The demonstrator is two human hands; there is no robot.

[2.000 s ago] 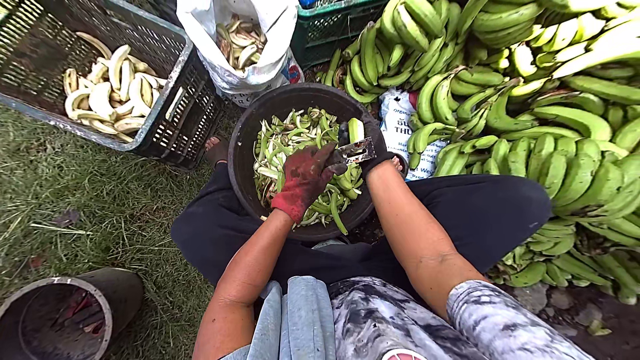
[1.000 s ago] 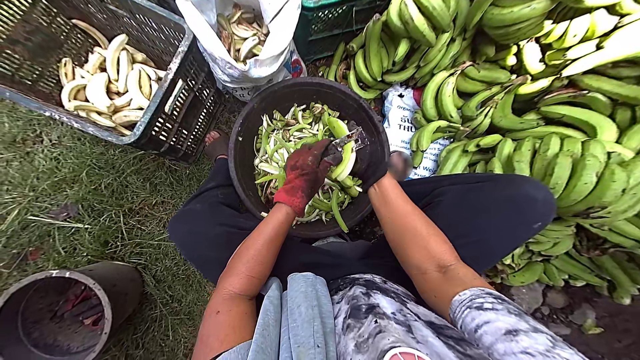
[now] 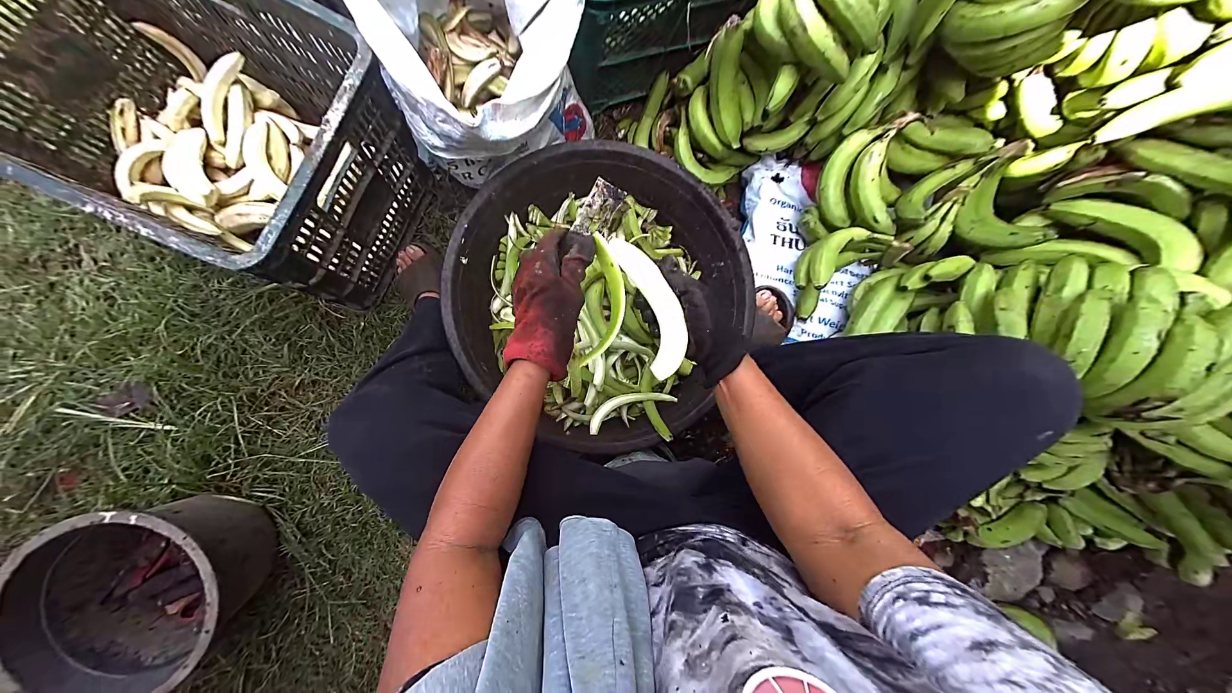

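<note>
My left hand [image 3: 551, 298], in a red and dark glove, is over the left half of a round black tub [image 3: 462, 327], its fingers closed on a flat greyish tool [image 3: 601, 204] that looks like a peeler or blade. A curved green peel strip [image 3: 612, 294] hangs beside those fingers. My right hand [image 3: 703, 322], in a dark glove, is at the tub's right side and holds a peeled, whitish banana or plantain [image 3: 659, 306]; its fingers are partly hidden behind the fruit. Green peel strips [image 3: 602, 380] fill the tub below both hands.
A dark plastic crate [image 3: 351, 192] with peeled fruit stands upper left, next to a white sack [image 3: 481, 135] holding more pieces. Bunches of green bananas [image 3: 1059, 221] are heaped at right, partly over a printed sack [image 3: 775, 221]. A round container [image 3: 226, 549] stands on grass lower left.
The fruit near my right hand showed green skin two seconds ago and now looks whitish. My left hand has moved up and left in the tub, with the tool now farther from my right hand.
</note>
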